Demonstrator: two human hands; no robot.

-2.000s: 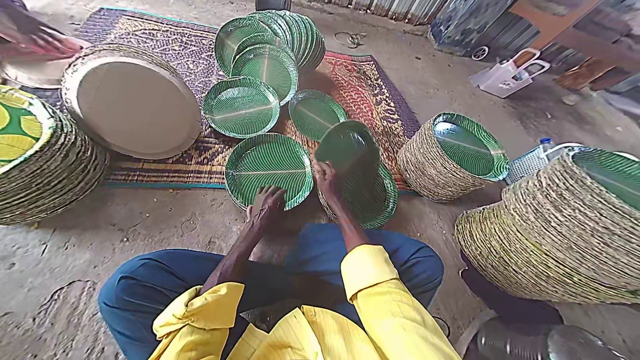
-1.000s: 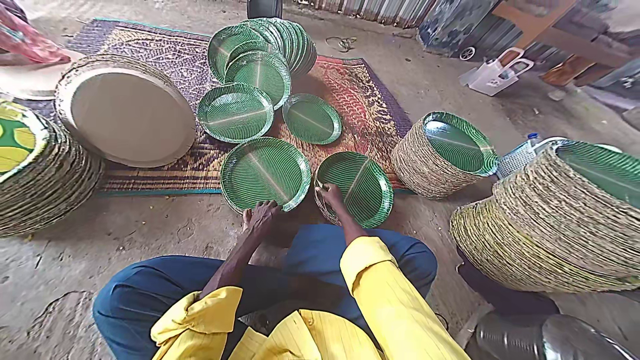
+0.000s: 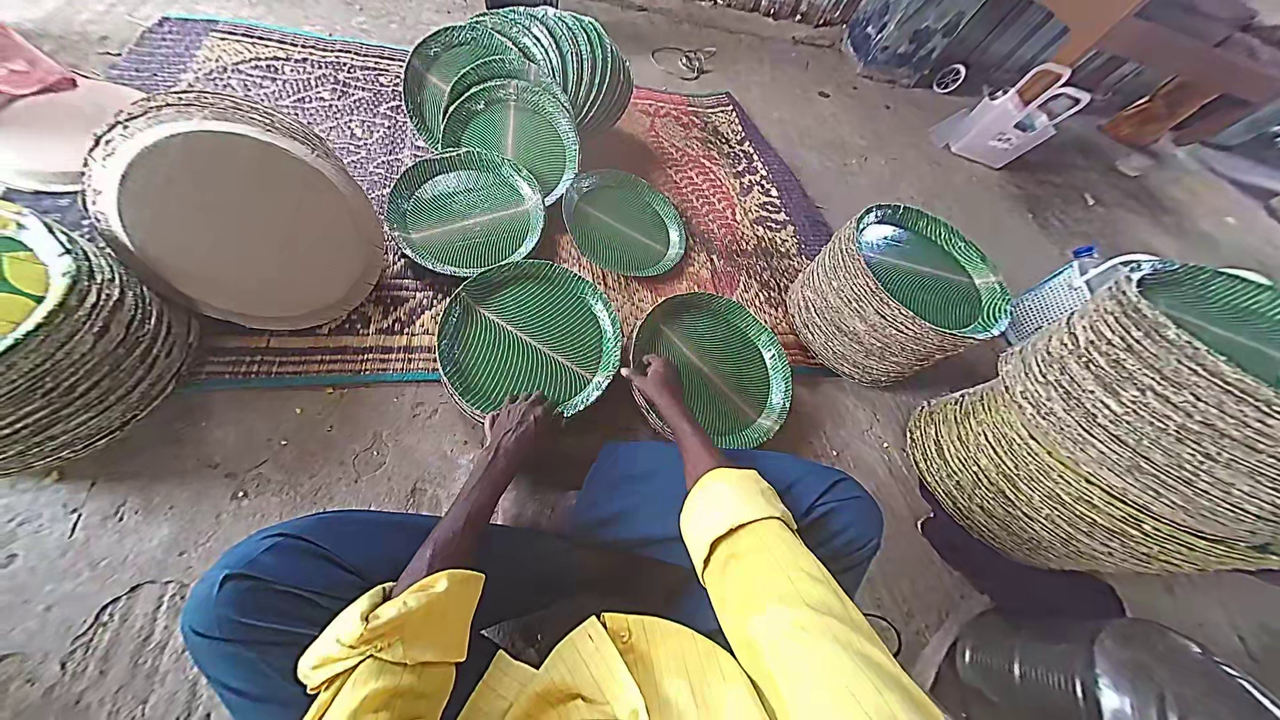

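Two stacks of round green leaf-patterned plates stand in front of my knees. My left hand (image 3: 517, 420) touches the near rim of the left stack's top plate (image 3: 530, 335); its fingertips lie over the edge, and whether they grip is not clear. At the left rim of the right plate stack (image 3: 725, 370) is my right hand (image 3: 655, 382), its thumb and fingers at the edge; its grip cannot be made out. Just beyond, on the mat, lie a smaller green plate (image 3: 624, 222), another green plate (image 3: 465, 212) and a leaning row of green plates (image 3: 510, 135).
A patterned woven mat (image 3: 700, 150) covers the floor ahead. Large pale round plates (image 3: 245, 225) lean at left behind a yellow-green plate stack (image 3: 90, 370). At right stand a green-topped stack (image 3: 870, 310), taller tilted stacks (image 3: 1130, 430) and a white handled basket (image 3: 1005, 125).
Two seconds ago my right hand held a green plate tilted up over the right stack; now that stack's top plate lies flat. My left hand has stayed at the left stack's near rim.
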